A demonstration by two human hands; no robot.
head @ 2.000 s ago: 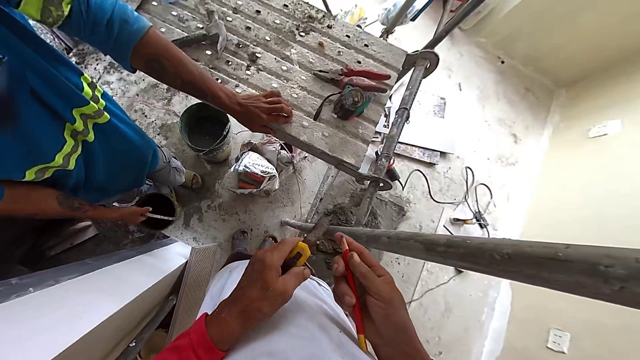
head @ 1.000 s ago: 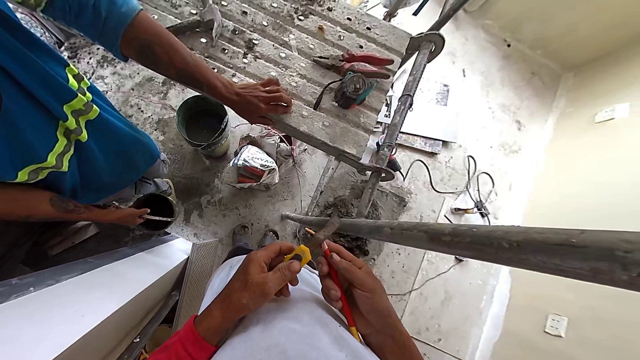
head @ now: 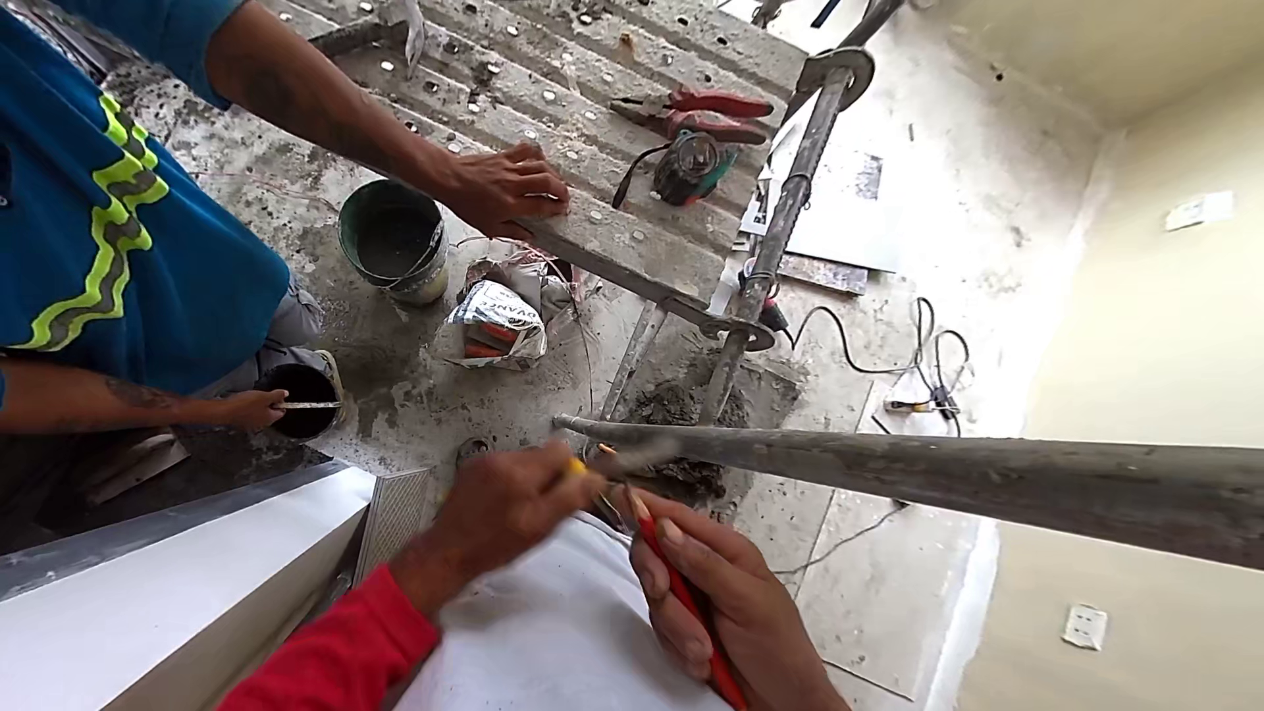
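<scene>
My left hand [head: 509, 513], with a red sleeve behind it, is closed around a yellow-handled tool [head: 576, 468]; its metal part is blurred and its exact kind cannot be told. To the right, my right hand [head: 721, 583] holds a red pencil [head: 681, 591] slantwise, its bare wooden tip pointing up and left towards the tool. A thin light sliver shows beside the tip. Both hands are over the white cloth [head: 563, 632] at my front, just below a grey metal pipe [head: 889, 464].
A co-worker's hand [head: 513, 188] rests on the perforated metal scaffold plank [head: 632, 237], which bears red-handled pliers [head: 721, 104] and a tape measure [head: 686, 168]. Below are a bucket [head: 395, 242], a bag [head: 499, 321] and wet mortar [head: 681, 405]. A cable [head: 849, 365] lies on the floor at right.
The yellow-handled tool's metal part lay against the pencil tip a second ago; now my left hand is blurred in motion and turned more over the tool. The co-worker's hand stays on the plank.
</scene>
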